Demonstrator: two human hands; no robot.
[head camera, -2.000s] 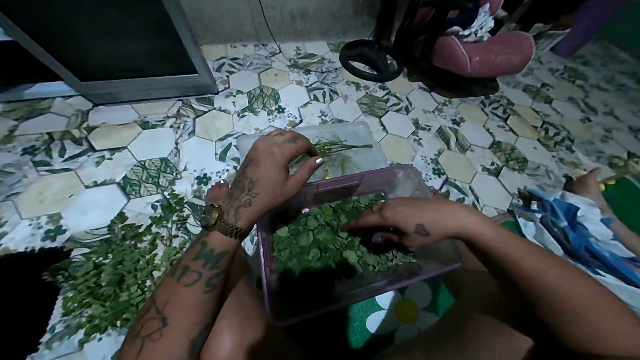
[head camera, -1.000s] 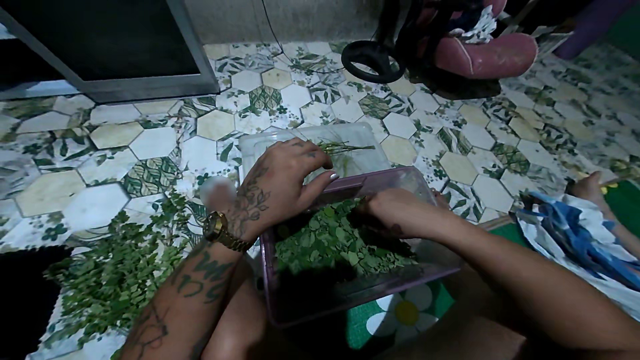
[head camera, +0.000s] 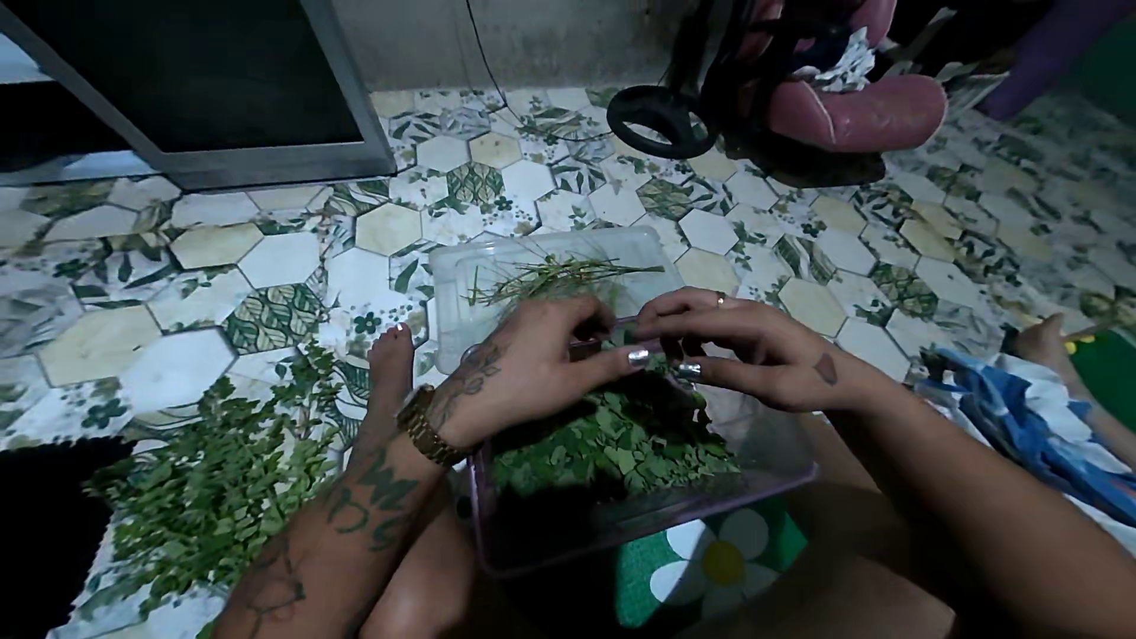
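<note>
A clear plastic container with a purple rim (head camera: 639, 531) sits between my legs, holding many small loose green leaves (head camera: 621, 444). My left hand (head camera: 541, 364), with a gold watch at the wrist, is over its far left part. My right hand (head camera: 745, 346) is over the far right part, its fingertips close to the left ones. Some green leaf matter lies between the fingertips; whether either hand grips it is hard to see. Beyond the hands, a pale translucent lid (head camera: 461, 333) bears thin stripped green stems (head camera: 568, 277).
Leafy green sprigs (head camera: 222, 479) are heaped on the patterned tile floor (head camera: 382, 227) at left. A blue and white cloth (head camera: 1038, 417) and another person's foot (head camera: 1040, 339) are at right. A black fan base (head camera: 661, 122) and a pink seat (head camera: 856, 114) stand behind.
My right hand has come up out of the leaves in the container to meet my left hand near the far rim. My left hand has turned, its fingers now towards the right.
</note>
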